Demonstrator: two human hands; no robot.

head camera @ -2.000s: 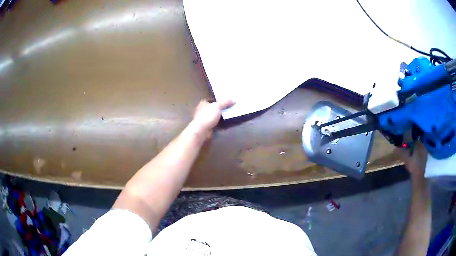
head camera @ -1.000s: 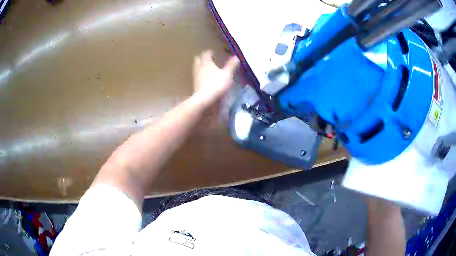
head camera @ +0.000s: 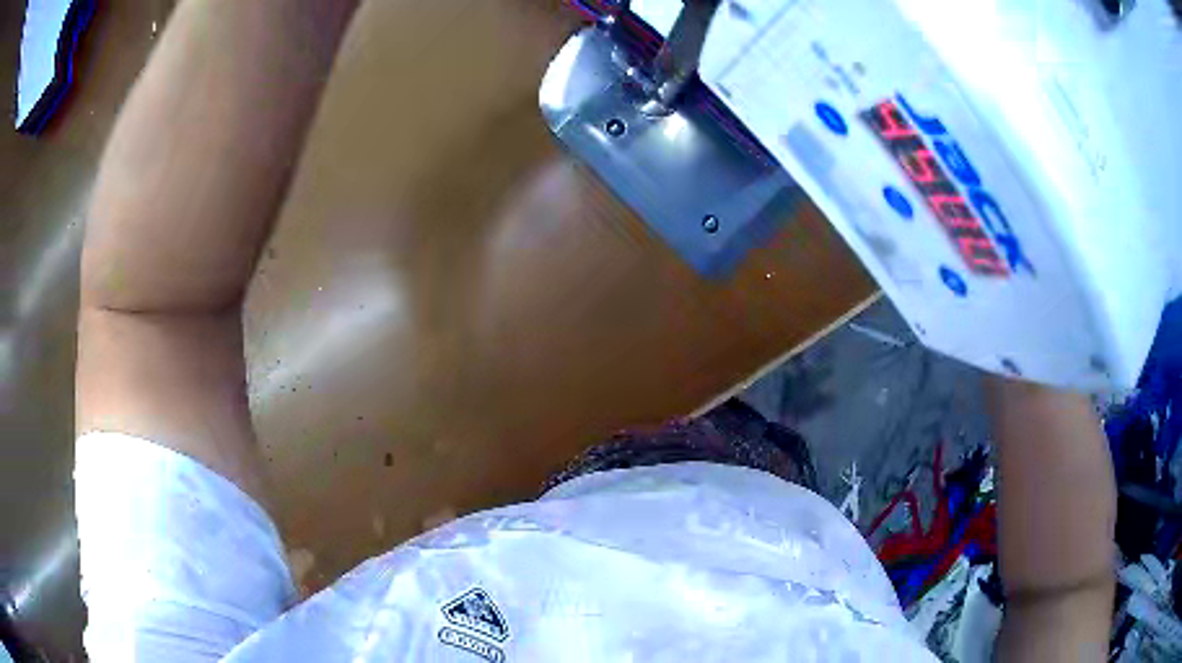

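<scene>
The cloth cutting machine [head camera: 959, 181] fills the upper right, its white housing with "JACK" lettering and red digits towards me. Its silver base plate [head camera: 674, 175] lies on the brown table [head camera: 428, 298], at the edge of the fabric stack, of which only a dark red and blue striped bit [head camera: 599, 11] shows at the top. My left arm reaches up the left side and its hand is cut off by the top edge. My right forearm comes up at the lower right, and its hand is hidden behind the machine housing.
A small white-topped cut piece [head camera: 49, 58] with a dark striped side lies at the top left. The table edge [head camera: 791, 352] runs diagonally at the right of my body. Red, blue and white fabric scraps [head camera: 940, 518] are heaped on the grey floor at the lower right.
The machine has come up closer, its white housing now in view instead of the blue motor. The base plate has moved up the picture. My left arm has reached forward, its hand out of the picture.
</scene>
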